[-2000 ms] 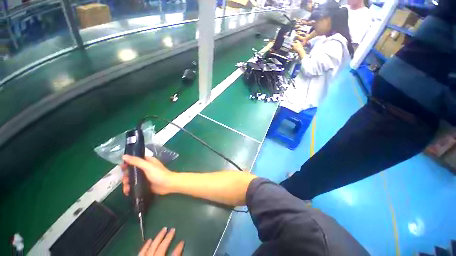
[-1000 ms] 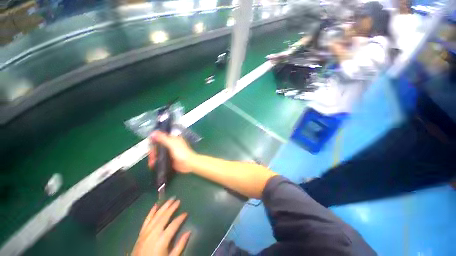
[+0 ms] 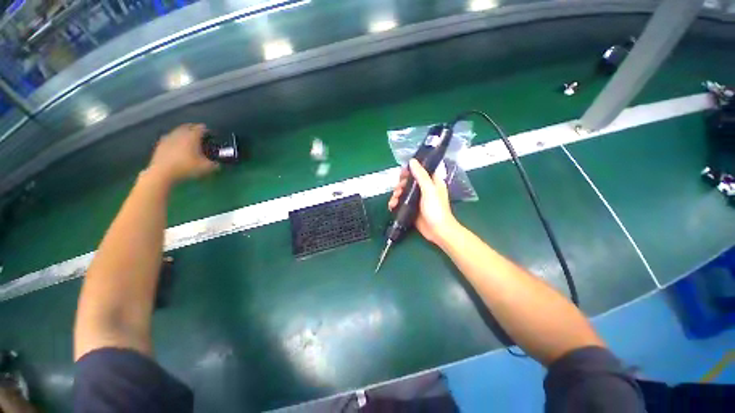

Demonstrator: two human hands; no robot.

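My right hand is closed around the black electric screwdriver. Its silver bit points down and left over the green bench, touching no screw or housing that I can see. A black cord runs from its rear. My left hand is stretched far out at the left, beyond the white strip. Its fingers are at the left end of a small black controller unit and hide that end. The black screw tray lies left of the screwdriver, against the near side of the white strip.
A clear plastic bag lies behind the screwdriver. Small white plugs lie beyond the strip. A slanted post stands at right. Harnessed units are at the right edge. A dark object is partly behind my left forearm.
The view has swung left. My left hand has gone from open beside the bit to the black unit beyond the strip. My right hand still holds the screwdriver.
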